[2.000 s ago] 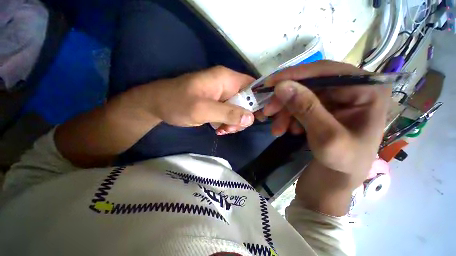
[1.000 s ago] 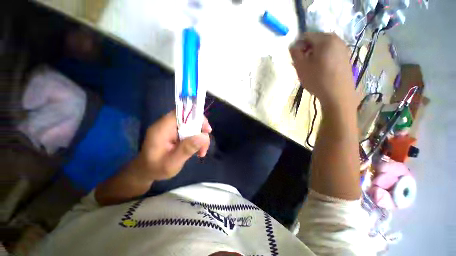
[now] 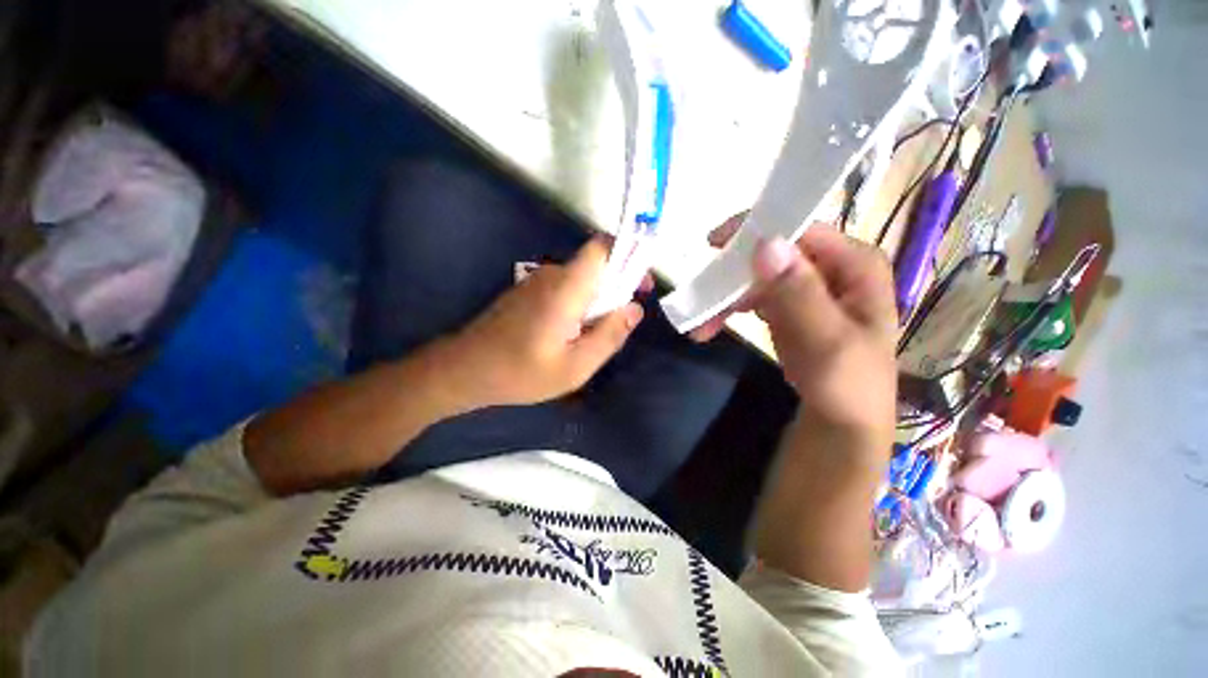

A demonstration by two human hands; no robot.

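My left hand [image 3: 563,325] holds the narrow end of a white curved shell half [image 3: 625,258] over the bench's front edge. A blue battery [image 3: 656,152] lies along the inside of this shell. My right hand [image 3: 828,298] holds the end of a second white shell half [image 3: 828,139], which has a round spoked grille at its far wide end. The two held ends are close together but apart. My fingers hide parts of both ends. A loose blue battery [image 3: 758,36] lies on the bench beyond the shells.
The pale bench [image 3: 503,80] has its edge in front of my lap. At the right are a purple electric screwdriver [image 3: 929,239], dark cables, an orange item [image 3: 1040,400], pink housings [image 3: 994,480] and a white spool [image 3: 1032,511]. Blue floor covering [image 3: 245,344] shows at the left.
My right hand no longer has the black tool and has taken hold of the second shell half. My left hand has moved right with the battery shell, which is now turned more side-on.
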